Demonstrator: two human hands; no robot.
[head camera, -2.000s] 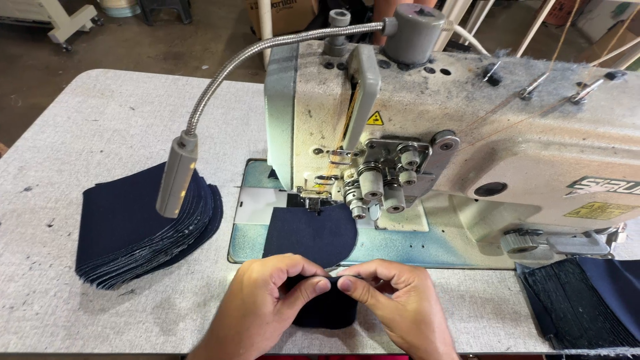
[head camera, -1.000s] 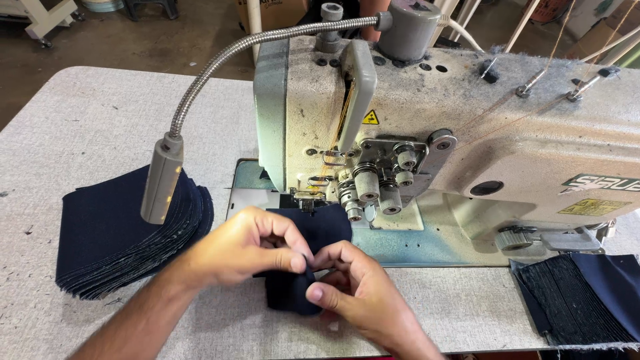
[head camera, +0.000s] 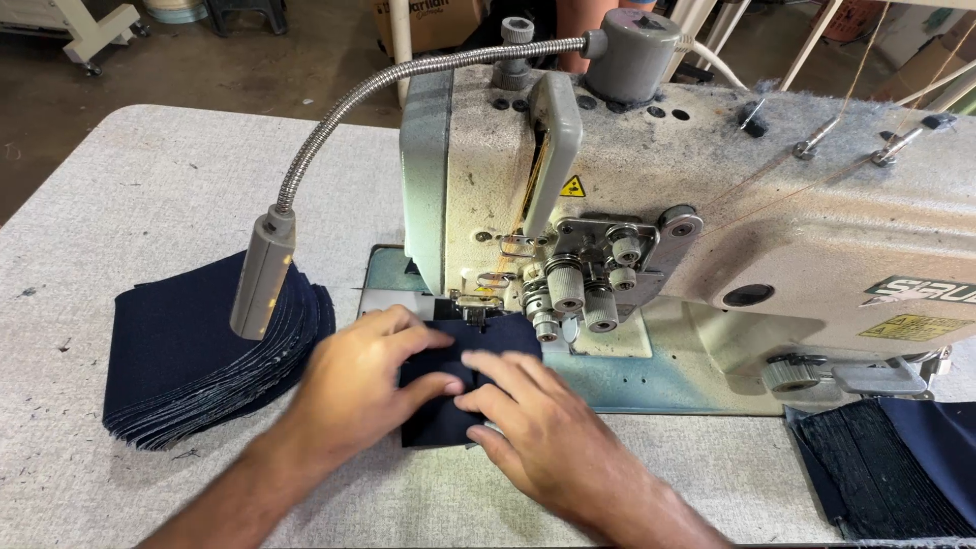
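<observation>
Dark navy fabric pieces (head camera: 438, 423) lie on the bed of an industrial sewing machine (head camera: 488, 183), their far edge at the presser foot (head camera: 480, 309). My left hand (head camera: 370, 374) rests on their left side, thumb and forefinger spread on the cloth. From the right, my right hand (head camera: 526, 412) touches the same cloth, fingers apart and slightly blurred, fingertips close to the left thumb. Both hands lie near the foot, on its near side. Whether either one pinches the fabric cannot be told. Parts of the cloth are hidden under the fingers.
A stack of navy fabric pieces (head camera: 183, 343) sits at the left, under the grey lamp head (head camera: 263, 274) on its flexible metal neck (head camera: 366, 88). More dark fabric pieces (head camera: 877, 465) lie at the lower right. Thread tension knobs (head camera: 564, 284) project above the right hand. Part of a person shows behind the machine.
Both hands, earlier pinching a dark piece together at the table's near side, have moved up toward the presser foot and are now spread over the cloth. That piece now lies flatter, over the other cloth.
</observation>
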